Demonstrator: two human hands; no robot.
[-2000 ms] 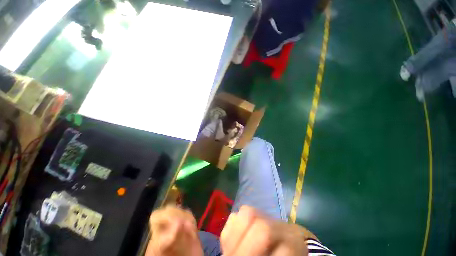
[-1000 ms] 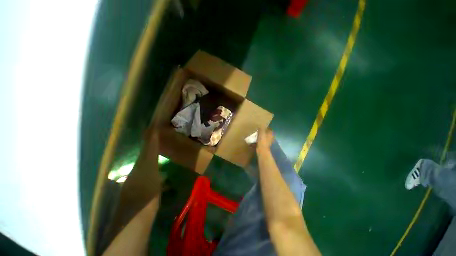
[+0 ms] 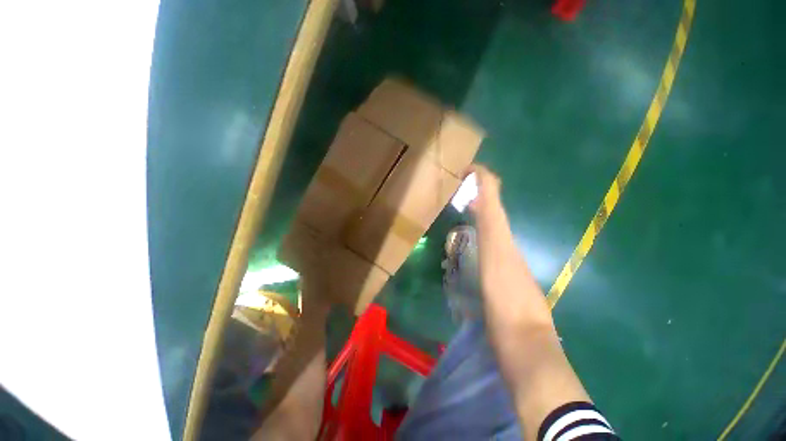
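A brown cardboard box [image 3: 392, 194] is tilted over the floor, showing panels that meet at a narrow dark slit; its inside is hidden. My right hand [image 3: 486, 186] grips its right edge. A small white piece, perhaps paper [image 3: 465, 192], shows at the fingers of that hand. My left hand [image 3: 317, 258] is at the lower left side of the box, dim and blurred against the cardboard; its fingers are hard to make out, but it appears to hold the box.
A red plastic stool [image 3: 366, 362] stands just below the box, near my legs. The bench edge [image 3: 258, 189] runs along the left, with a bright white sheet [image 3: 77, 172] beyond it. A yellow-black floor line [image 3: 629, 164] curves at the right. Another red object [image 3: 568, 9] is at the top.
The box was open and upright with crumpled cloth or paper visible; now it is turned and its inside is hidden. My hands have come from in front of me to its sides.
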